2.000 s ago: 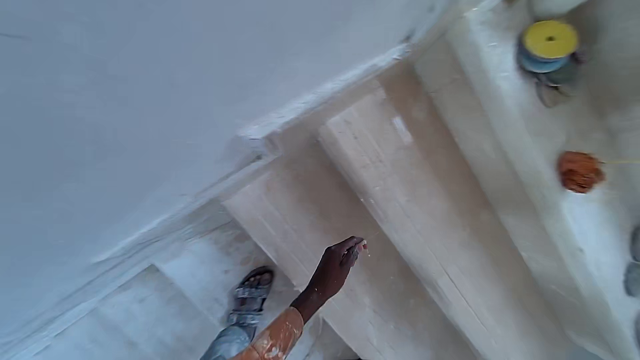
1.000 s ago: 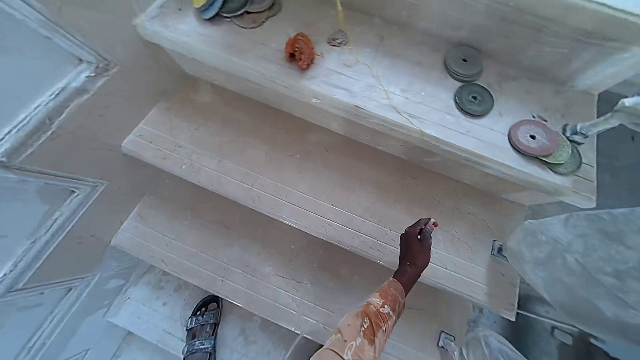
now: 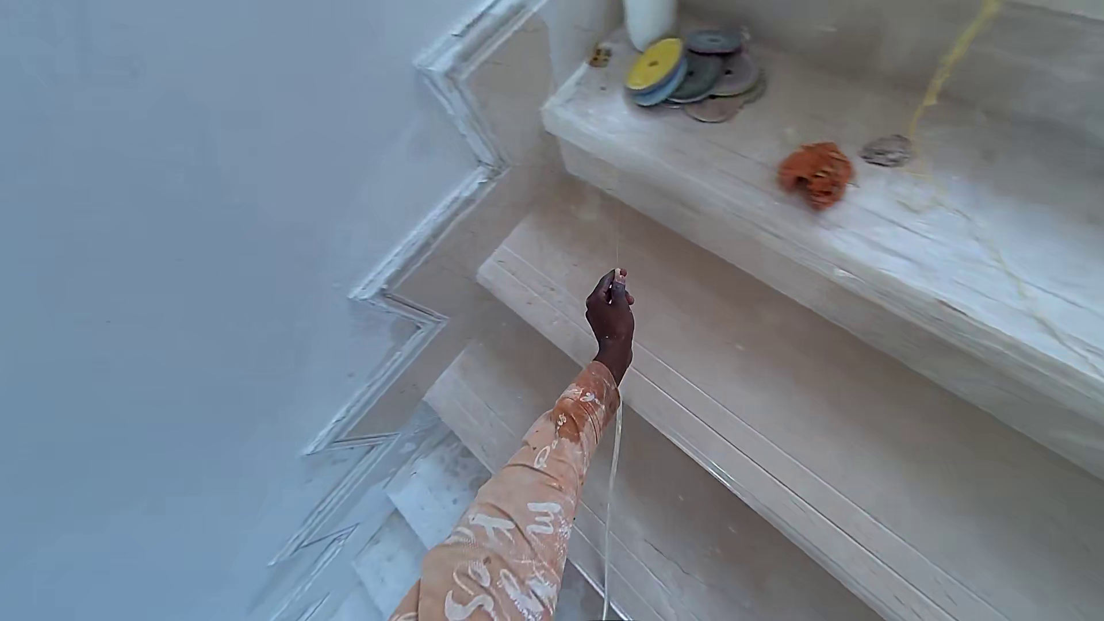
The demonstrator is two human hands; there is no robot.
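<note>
My left hand (image 3: 611, 310), at the end of a paint-marked orange sleeve, is closed with its fingertips pinched at the end of a thin clear hose (image 3: 613, 492). The hose hangs down along the right side of my forearm. A faint thin line, perhaps water, runs up from the fingertips. The hand is over a pale stone stair tread (image 3: 733, 414). Above it, on a higher step, lie a yellow disc pad (image 3: 655, 65) on a pile of grey polishing discs (image 3: 733, 73), and a crumpled orange wad (image 3: 818, 175). My right hand is out of view.
A pale wall (image 3: 216, 259) with stepped skirting (image 3: 423, 250) borders the stairs on the left. A white container (image 3: 649, 21) stands behind the discs. Yellow string (image 3: 953, 60) trails over the upper step, near a small grey clump (image 3: 887, 151). More steps descend at lower left.
The view has swung left since one second ago, bringing back the wall and yellow disc pad. My left hand is now nearer the wall end of the steps. The sandalled foot has left view.
</note>
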